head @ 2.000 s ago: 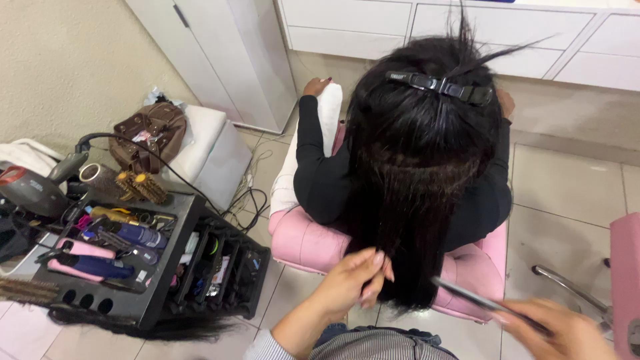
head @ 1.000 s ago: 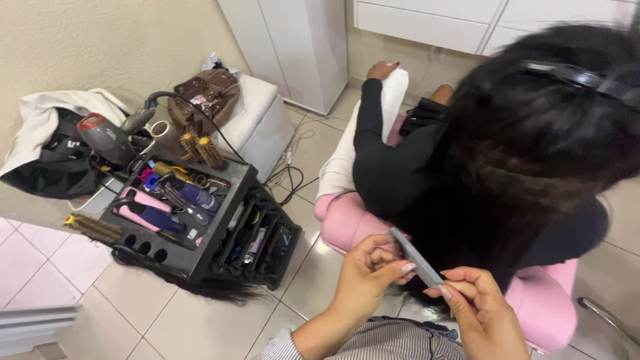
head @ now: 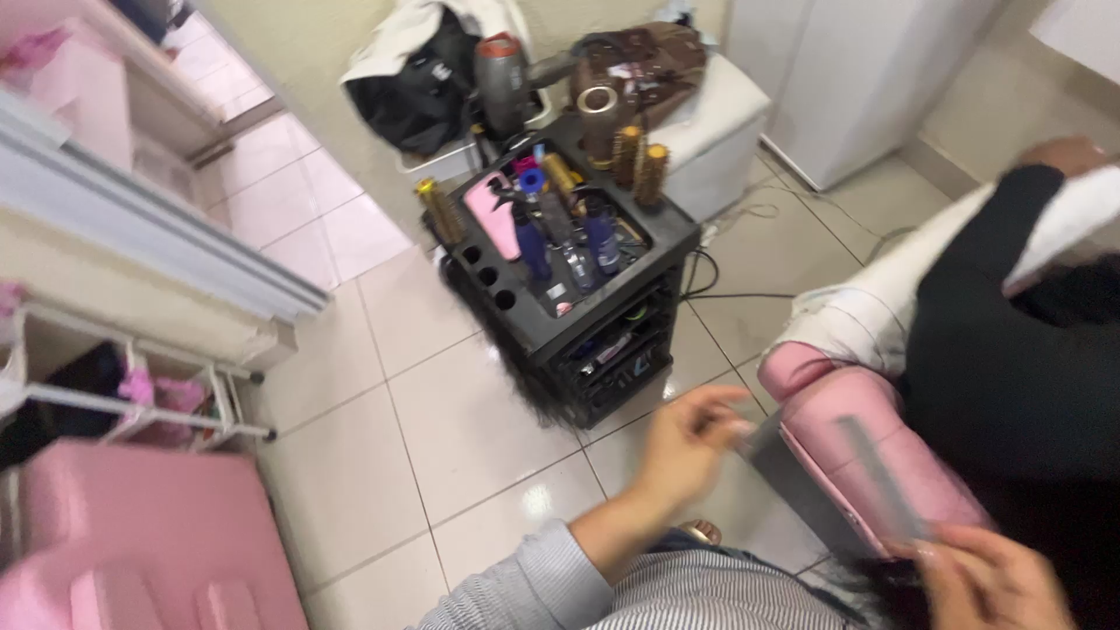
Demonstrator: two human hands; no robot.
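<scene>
My right hand, low at the right, is closed on one end of a grey comb, blurred by motion, that points up and left over the pink seat. My left hand is left of the comb with its fingers partly curled, beside the pink chair; nothing clear shows in it. A seated person in a black sleeve is at the right, with dark hair near my right hand. The black salon trolley holds spray bottles, round brushes and a pink flat item.
A hair dryer stands behind the trolley, near a brown bag on a white bench. Cables lie on the tiled floor. A white wire rack and pink furniture are at the left.
The view has swung far left. My left hand has come off the comb, which both hands touched a second ago; my right hand keeps it.
</scene>
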